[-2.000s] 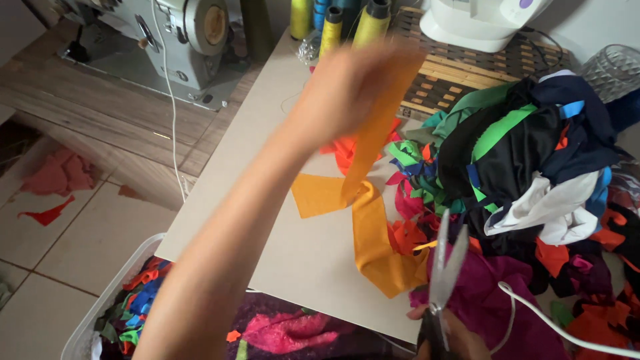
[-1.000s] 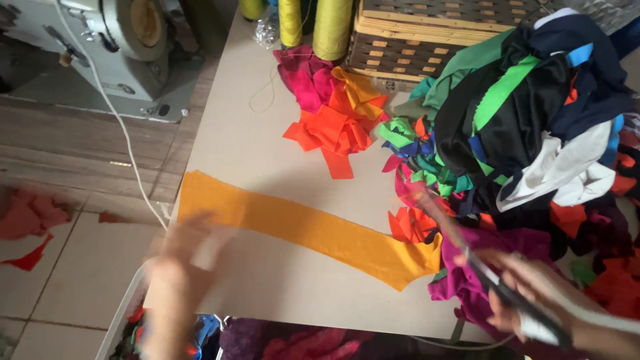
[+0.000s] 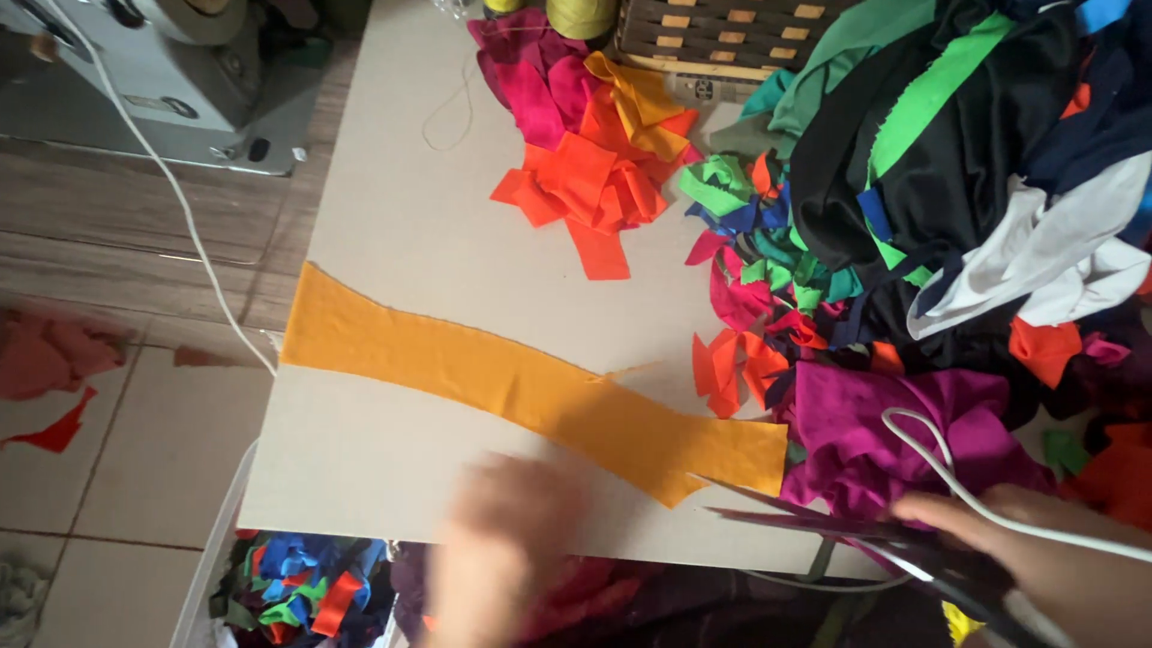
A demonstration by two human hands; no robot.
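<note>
A long strip of orange-yellow fabric lies nearly flat across the pale tabletop. Below its middle, over the table's front edge, is my left hand, blurred; its fingers cannot be made out. At the lower right my right hand grips a pair of scissors, whose blades are parted and point left, with the upper tip at the lower edge of the strip's right end. Magenta fabric lies just behind the scissors. A white cord crosses in front of my right hand.
Orange-red scraps lie at the back middle, near thread cones and a woven basket. A large heap of mixed fabric covers the right. A sewing machine stands at left. A bin of scraps sits below the table's front edge.
The orange-yellow strip, raised and folded two seconds ago, now lies spread out. My left hand has moved from the strip's left end towards the right. The scissors have come to the strip's right end.
</note>
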